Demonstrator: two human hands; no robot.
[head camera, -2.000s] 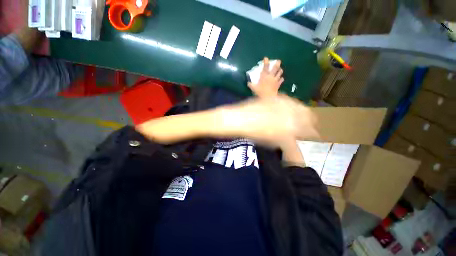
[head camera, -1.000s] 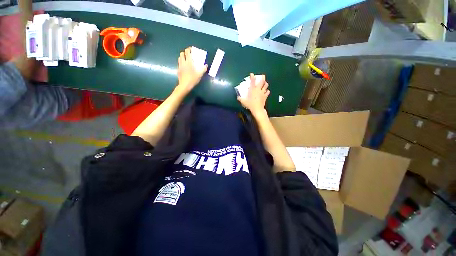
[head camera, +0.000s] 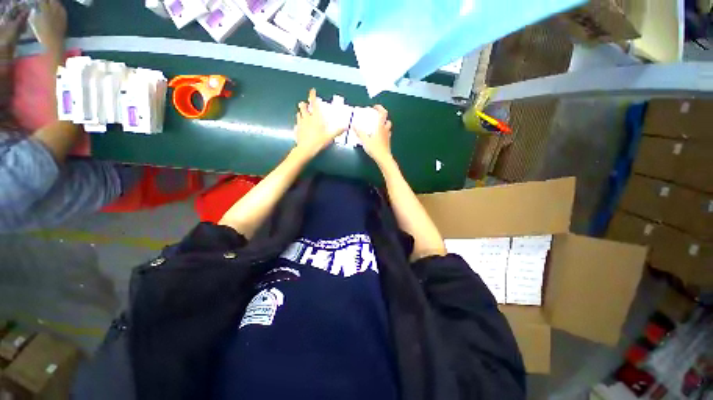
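Observation:
Small white product boxes (head camera: 338, 119) stand together on the green tabletop (head camera: 258, 141) in front of me. My left hand (head camera: 312, 129) holds the left side of the group and my right hand (head camera: 374, 131) holds the right side. The groups meet between my hands; the palms hide part of them. An open brown shipping carton (head camera: 598, 287) stands to the right below the table end, with rows of white boxes (head camera: 525, 269) inside.
An orange tape dispenser (head camera: 198, 97) and a row of product boxes (head camera: 109, 98) stand at the left. Another person's sleeve (head camera: 59, 187) is beside them. Light blue film (head camera: 438, 35) hangs over the conveyor edge. Sealed cartons (head camera: 664, 180) are stacked at the right.
My left hand has reached the boxes on the table, and my right hand has moved left with its boxes. The two groups are now together. More loose boxes show at the top.

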